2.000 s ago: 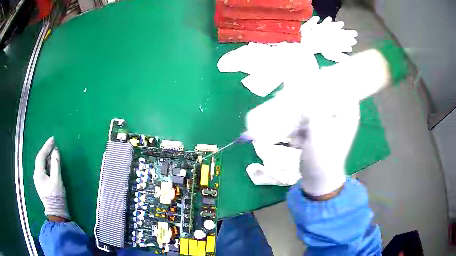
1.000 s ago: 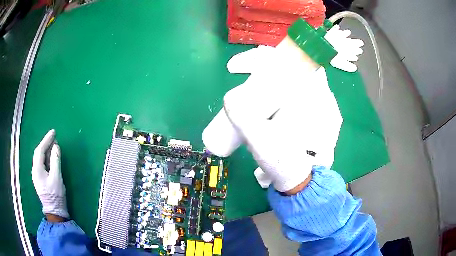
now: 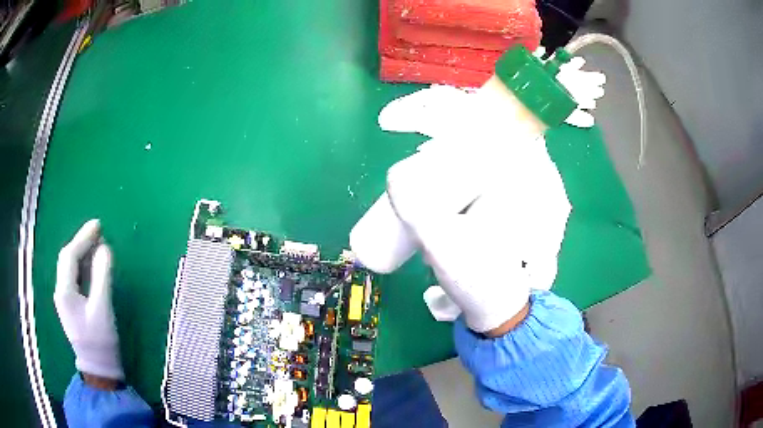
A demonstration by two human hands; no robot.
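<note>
The circuit board [image 3: 284,334] lies on the green mat, with its ribbed heatsink [image 3: 199,330] on the left edge and yellow capacitors at the lower right. My gloved right hand [image 3: 460,226] is closed around the white glue syringe [image 3: 517,104], whose green cap points up and right. The needle reaches down to the board's upper right part; its tip is too small to tell whether it touches. My gloved left hand [image 3: 90,301] rests on the mat left of the board, empty, with thumb and fingers apart.
A stack of red foam pads [image 3: 460,42] stands at the top. A white cloth [image 3: 422,113] and spare glove [image 3: 581,88] lie partly behind my right hand. A clear air hose [image 3: 632,67] arcs from the cap. A metal rail [image 3: 38,167] runs along the left.
Since two seconds ago, my right hand has moved left and down with the syringe, bringing the needle deeper over the board's upper right part. My left hand has barely shifted.
</note>
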